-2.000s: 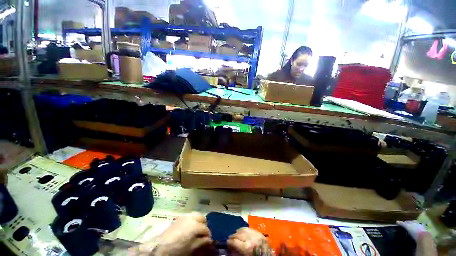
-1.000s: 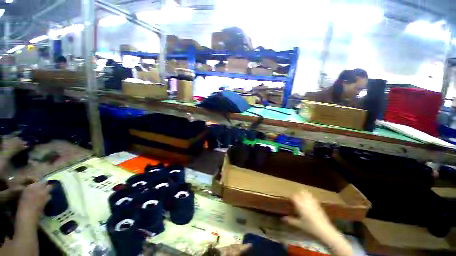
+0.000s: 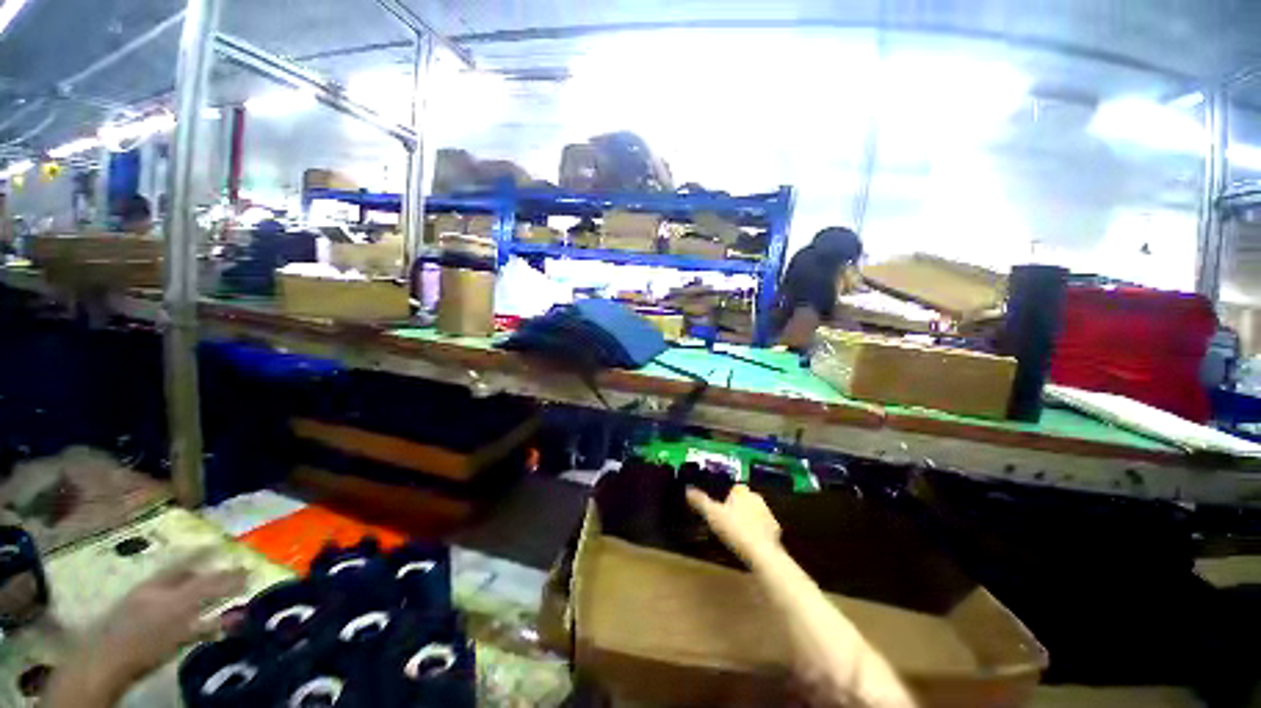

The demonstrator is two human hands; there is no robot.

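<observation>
My right hand point(image 3: 737, 523) reaches over the front wall of the open brown cardboard tray point(image 3: 774, 631). Its fingertips are at the dark parts point(image 3: 664, 501) standing at the tray's back left; whether they grip one cannot be told. My left hand is not in view. A cluster of dark navy cups point(image 3: 362, 629), with pale rings around dark centres on top, stands left of the tray, cut off by the bottom edge.
A blurred hand point(image 3: 173, 609), apparently a neighbour's, is left of the cups. Stacked trays of dark parts point(image 3: 415, 440) stand at back left. An orange card point(image 3: 311, 537) lies behind the cups. A metal post point(image 3: 183, 277) and green-topped shelf point(image 3: 747, 371) bound the bench.
My hands were together on a flat navy piece; my right hand has since moved up into the tray. My left hand and the navy piece have left view. The view has turned left and lifted.
</observation>
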